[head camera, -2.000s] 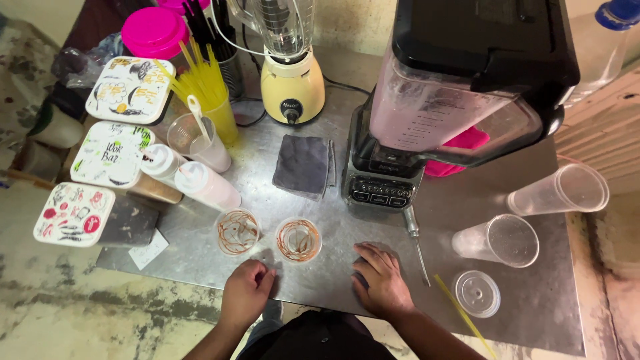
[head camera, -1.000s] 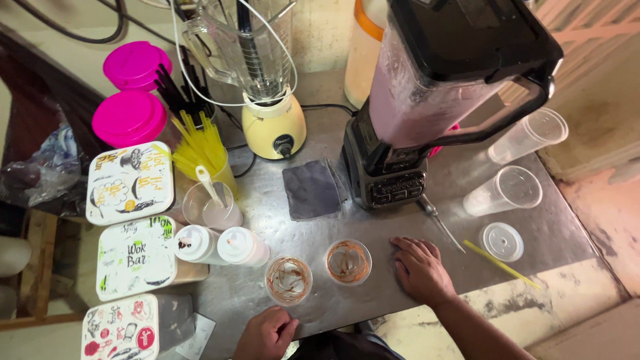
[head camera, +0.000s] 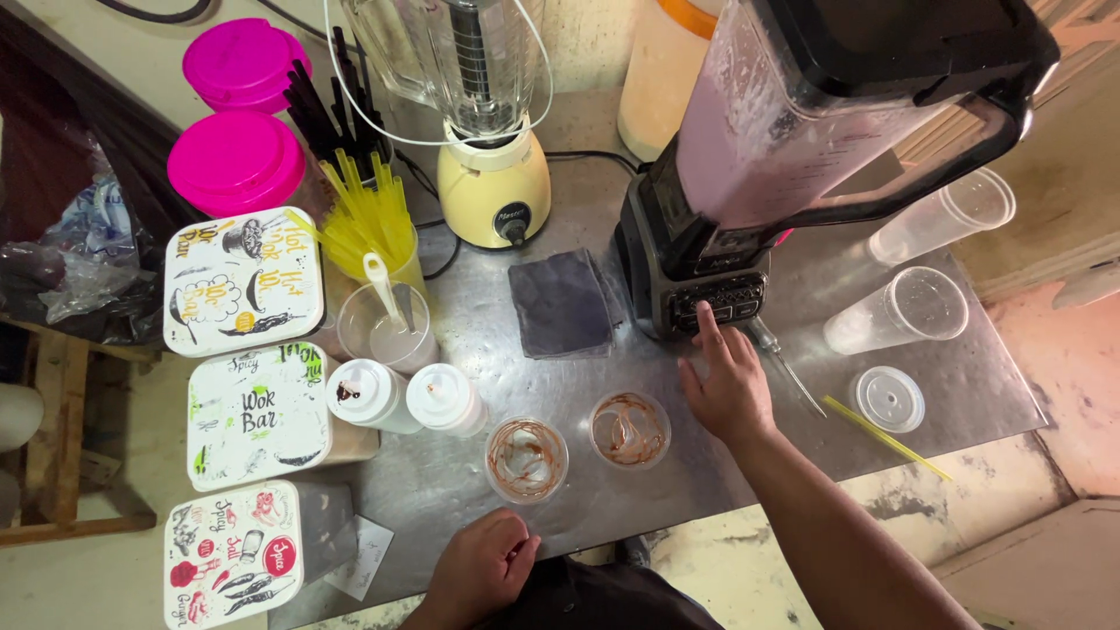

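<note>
My right hand (head camera: 728,381) reaches to the black blender base (head camera: 691,280), its index fingertip on the button panel; it holds nothing. On that base stands a blender jug (head camera: 779,131) with pink liquid and a black lid. My left hand (head camera: 490,560) is curled at the table's front edge, with no object seen in it. Between the hands stand two clear plastic cups, a left one (head camera: 526,460) and a right one (head camera: 629,430), both streaked inside with brown sauce. A dark folded cloth (head camera: 563,304) lies behind them.
Left are lidded tubs (head camera: 258,411), squeeze bottles (head camera: 444,399), a cup with a spoon (head camera: 385,328) and yellow straws (head camera: 372,219). A cream blender (head camera: 494,192) stands behind. Right are clear cups (head camera: 901,311), a plastic lid (head camera: 889,399), a yellow straw (head camera: 884,436) and a thin metal tool (head camera: 796,376).
My right hand has moved from the tabletop up to the blender's button panel, index finger extended. My left hand remains curled near the front edge. The view has shifted.
</note>
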